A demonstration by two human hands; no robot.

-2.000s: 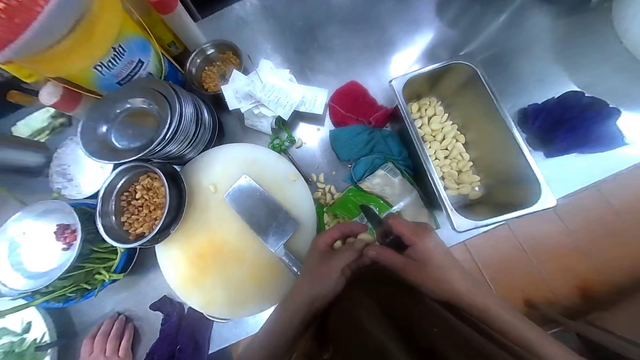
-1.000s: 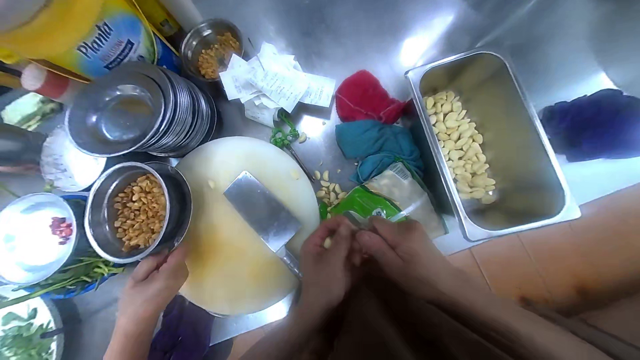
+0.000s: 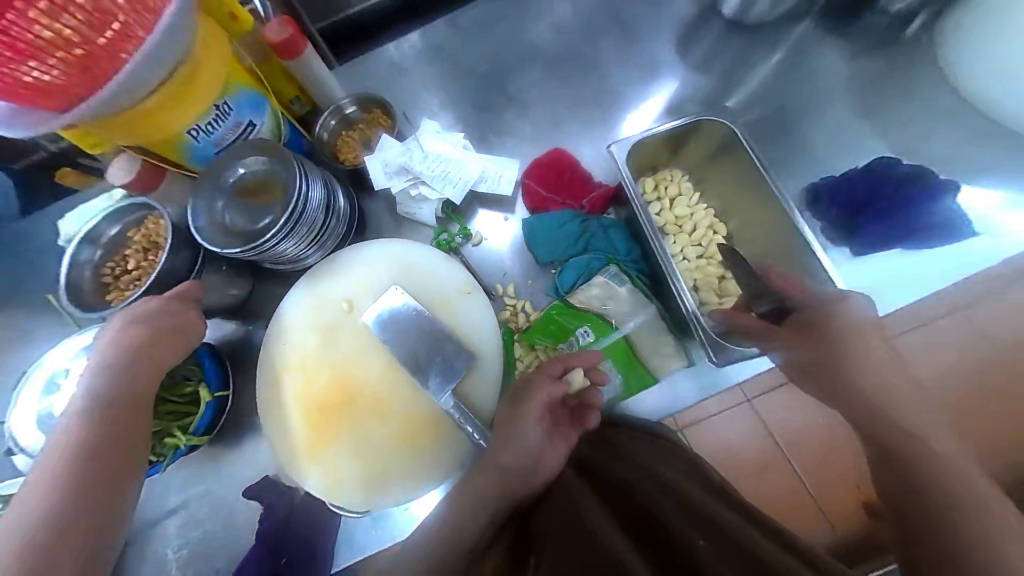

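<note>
My left hand (image 3: pixel 552 416) holds a pale peeled garlic clove (image 3: pixel 576 380) at its fingertips, beside the green plastic bag (image 3: pixel 592 336). My right hand (image 3: pixel 808 328) grips a small dark-bladed knife (image 3: pixel 748 276) over the near end of the steel pan (image 3: pixel 780 208). Peeled garlic cloves (image 3: pixel 684 228) lie along that pan's left side. More cloves (image 3: pixel 516 308) lie on and beside the green bag. A cleaver (image 3: pixel 420 340) rests flat on the round white cutting board (image 3: pixel 360 432), its handle close to my left wrist.
Another person's hand (image 3: pixel 160 328) is at a metal bowl of browned pieces (image 3: pixel 132 260) on the left. Stacked metal plates (image 3: pixel 320 216), paper slips (image 3: pixel 448 168), a red cloth (image 3: pixel 564 184), a teal cloth (image 3: pixel 588 240) and dark purple cloths (image 3: pixel 888 204) lie about the steel counter.
My hands, together at first, are now apart: the right one with the knife has moved right to the pan. The other person's hand has moved the bowl of browned pieces left, away from the board.
</note>
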